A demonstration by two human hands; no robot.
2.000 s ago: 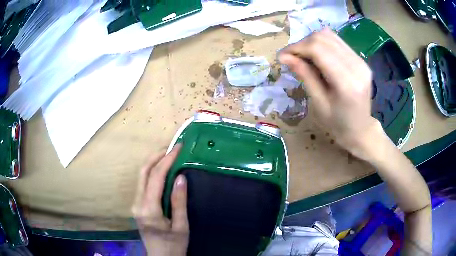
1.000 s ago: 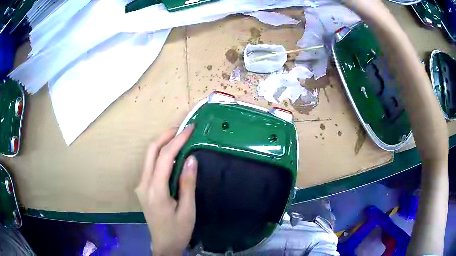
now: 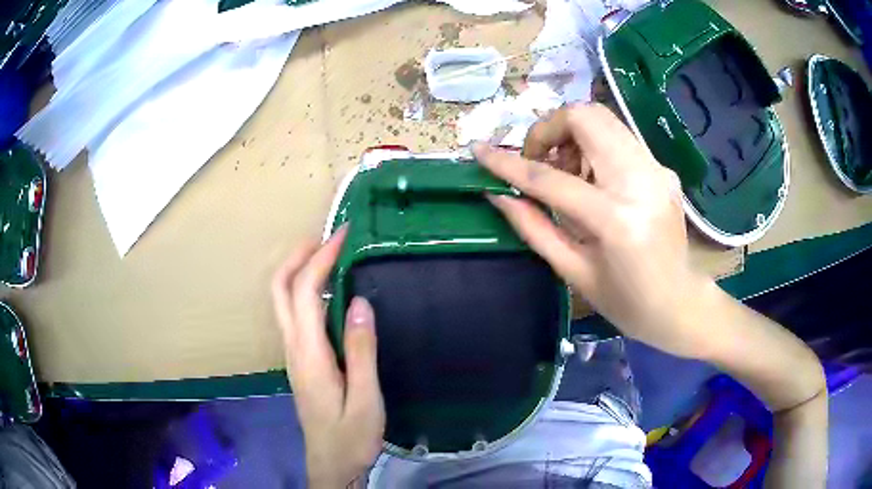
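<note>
A glossy green car body shell (image 3: 449, 382) with a black insert and pale rim lies in front of me, tail end away from me, over the bench's near edge. My left hand (image 3: 335, 353) grips its left side, thumb over the inner edge. My right hand (image 3: 612, 210) pinches a green trunk lid (image 3: 430, 181) between thumb and fingers at its right end. The lid is over the tail recess, slightly blurred; whether it is fully seated I cannot tell. The tail's right corner is hidden behind my right hand.
A white glue dish (image 3: 466, 74) with a thin stick (image 3: 516, 55) and crumpled tissue (image 3: 497, 119) lie beyond the body. Another green body (image 3: 708, 115) lies right, with a smaller green shell (image 3: 846, 129) farther right. White sheets (image 3: 182, 124) lie left. More green bodies (image 3: 21, 215) line the left edge.
My right hand has come back from the far side and now holds a green lid over the tail, covering the two dark holes. My left hand still holds the body.
</note>
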